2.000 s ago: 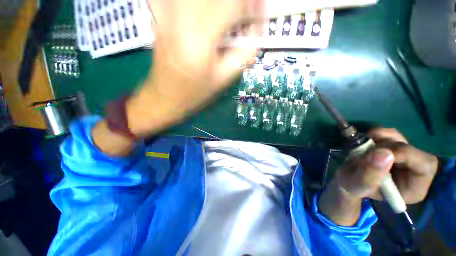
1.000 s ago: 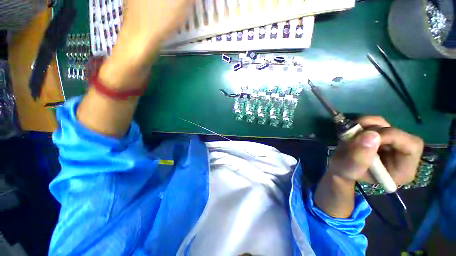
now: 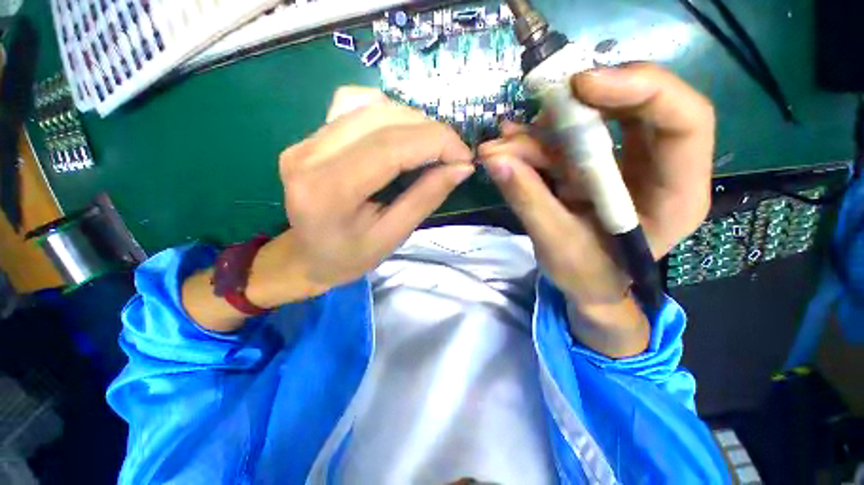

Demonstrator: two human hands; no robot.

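Observation:
My left hand (image 3: 374, 180), with the dark red wristband, has thumb and forefinger pinched together just in front of the circuit board panel. Whatever is between them is too small to make out. My right hand (image 3: 616, 152) holds the soldering iron (image 3: 592, 156), its cream grip between the fingers and its dark barrel pointing up and away. The right thumb and a finger also pinch close beside the left fingertips, nearly touching. The green panel (image 3: 450, 71) lies on the mat beyond the hands, glaring in the light, its near edge partly hidden. Small black-and-white components (image 3: 371, 53) lie at its left.
White component sheets (image 3: 123, 57) lie at the far left, with a small board group (image 3: 64, 137) beside them. A solder spool (image 3: 85, 248) is at the left mat edge. Tweezers (image 3: 744, 57) lie far right. More panels (image 3: 739, 237) sit lower right.
My left hand has come back from the component sheets to the front of the panel. My right hand has moved left and up with the iron to meet it. The view has shifted.

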